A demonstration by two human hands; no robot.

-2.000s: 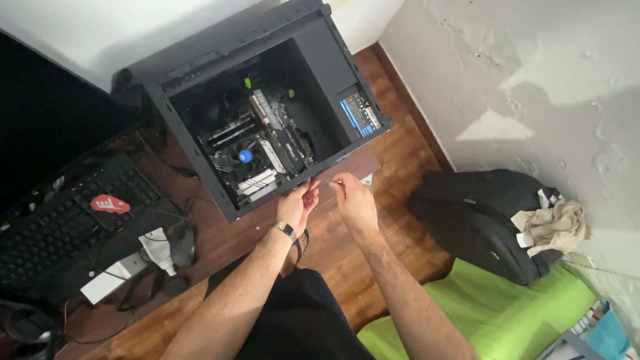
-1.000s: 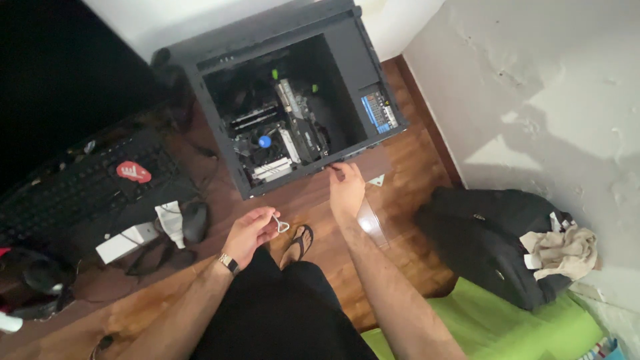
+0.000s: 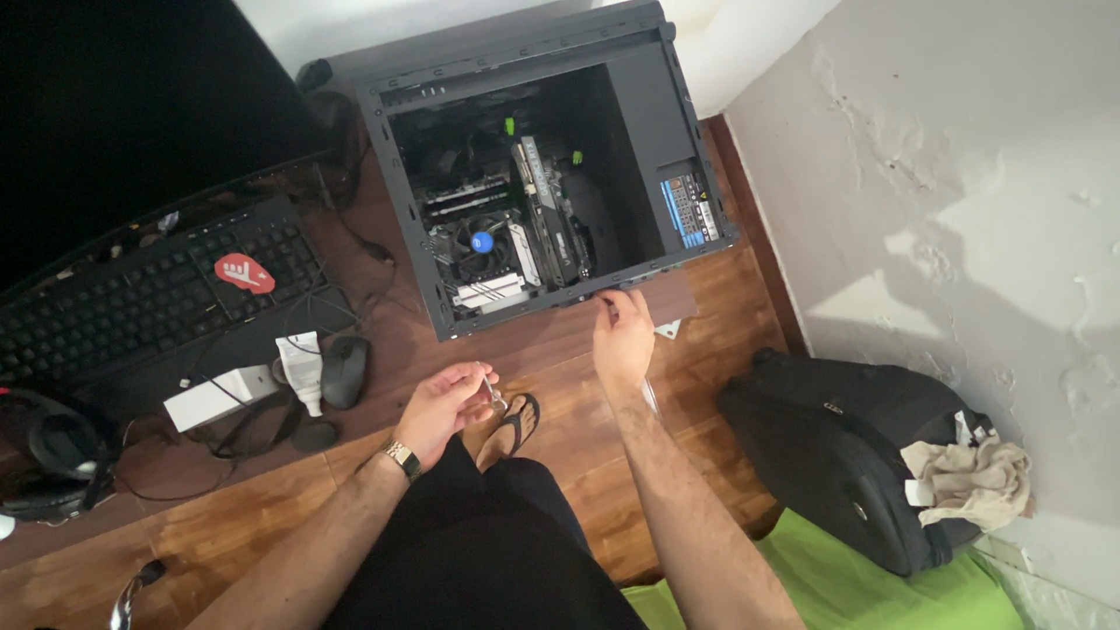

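Observation:
An open computer case (image 3: 398, 206) lies on the dark wooden desk, showing a graphics card (image 3: 547, 219), a CPU cooler (image 3: 481, 243) with a blue hub, and a power supply label (image 3: 689, 210). My left hand (image 3: 448, 409), with a watch at its wrist, pinches a small shiny wire-like item (image 3: 493, 391) to the lower left of the case. My right hand (image 3: 625, 337) is at the case's near edge, its fingertips against or just under the rim. Whether those fingertips hold anything is hidden.
Left of the case are a monitor (image 3: 131, 114), a keyboard (image 3: 149, 297), a mouse (image 3: 345, 371), a white box (image 3: 219, 398), a white tube (image 3: 302, 367), a headset (image 3: 66, 446) and loose cables. A black bag (image 3: 840, 446) with a beige cloth leans by the wall. My sandalled foot (image 3: 510, 430) is below.
My left hand has moved away from the case edge, down and left, holding the small shiny item. My right hand has come up against the near rim.

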